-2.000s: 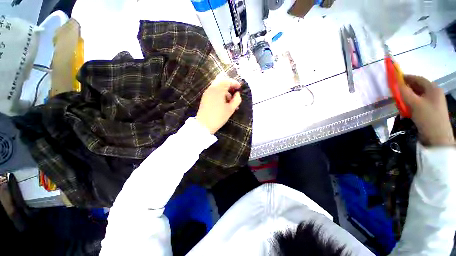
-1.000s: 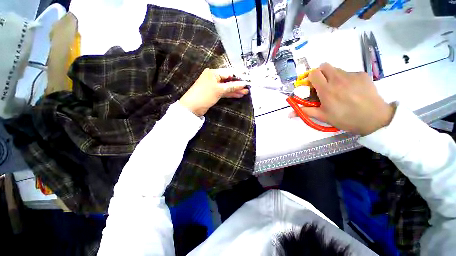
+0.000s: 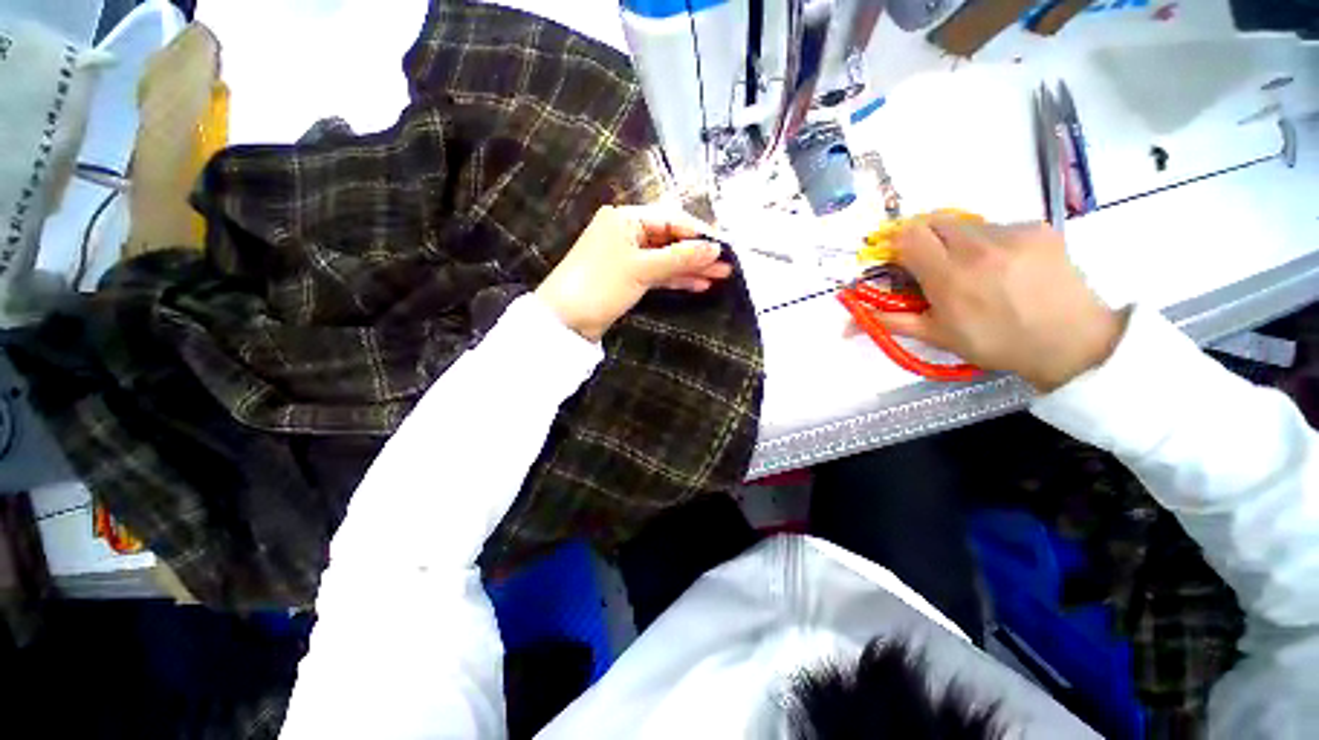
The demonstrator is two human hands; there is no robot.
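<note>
A dark plaid garment piece point(image 3: 637, 419) covers the left of the table, its upper right edge near the needle. My left hand point(image 3: 629, 268) pinches that edge between thumb and fingers, just below the presser foot point(image 3: 723, 152). My right hand point(image 3: 998, 289) holds scissors point(image 3: 904, 354) with one red and one yellow-orange loop, to the right of my left hand. The blades point left toward the pinched edge. Glare washes out the blades, and I cannot tell whether they touch the cloth.
The sewing machine head point(image 3: 709, 72) stands at the top, with a grey ribbed cylinder point(image 3: 826, 174) beside it. Silver tweezers point(image 3: 1052, 152) lie at the right. A cardboard piece with yellow tape point(image 3: 174, 159) is at the left. More plaid cloth point(image 3: 1186, 607) hangs below the table's right side.
My right hand has come from the far right with the scissors to beside my left hand. My left hand has kept its pinch, and the garment's lower edge has shifted slightly right.
</note>
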